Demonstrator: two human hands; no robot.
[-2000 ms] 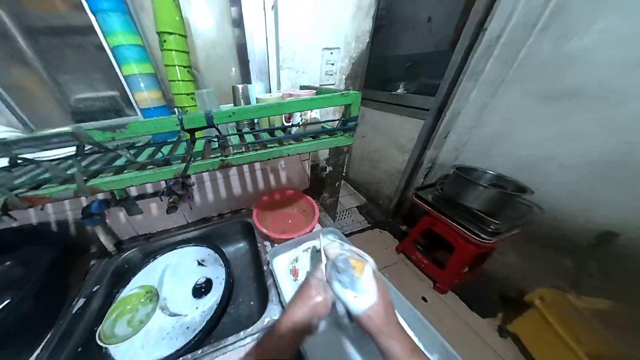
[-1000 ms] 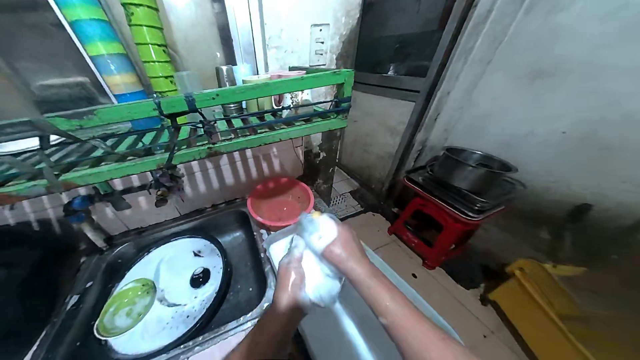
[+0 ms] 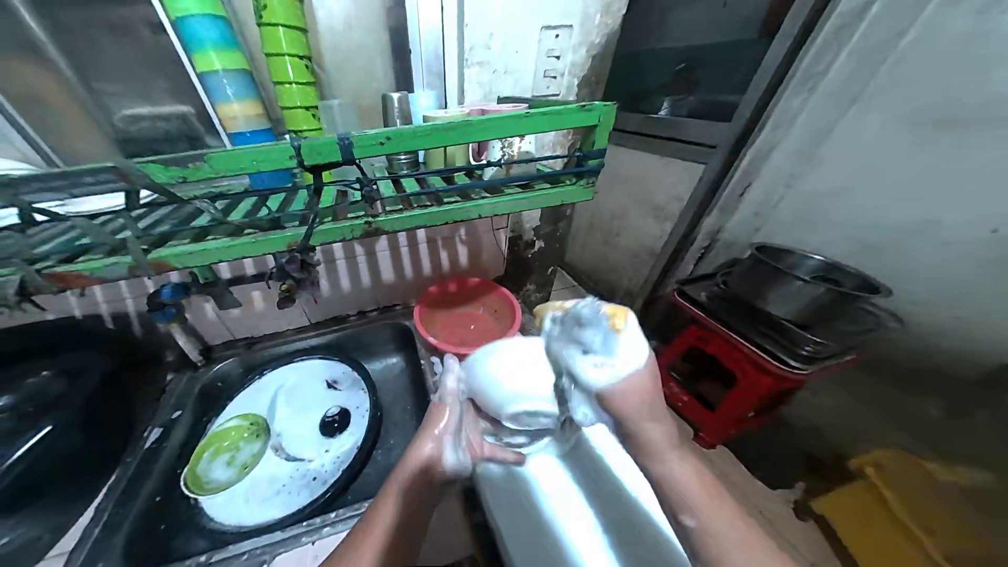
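A white bowl, tilted with its base toward me, rests in my left hand, whose soapy fingers hold its left side and underside. On the bowl's right, my right hand is closed on a foamy scrubbing pad with yellow and grey parts, its fingers mostly hidden by suds. Below both hands lies a shiny metal tray. Just behind the bowl is a red plastic basin holding reddish water.
At left, a black sink holds a round basin of suds and a green bowl. A green slatted rack with cups spans the wall. Metal pots sit on a red stool; something yellow is at lower right.
The white bowl now shows plainly between my hands, its base turned toward me. My right hand with the foamy pad has moved to its right side.
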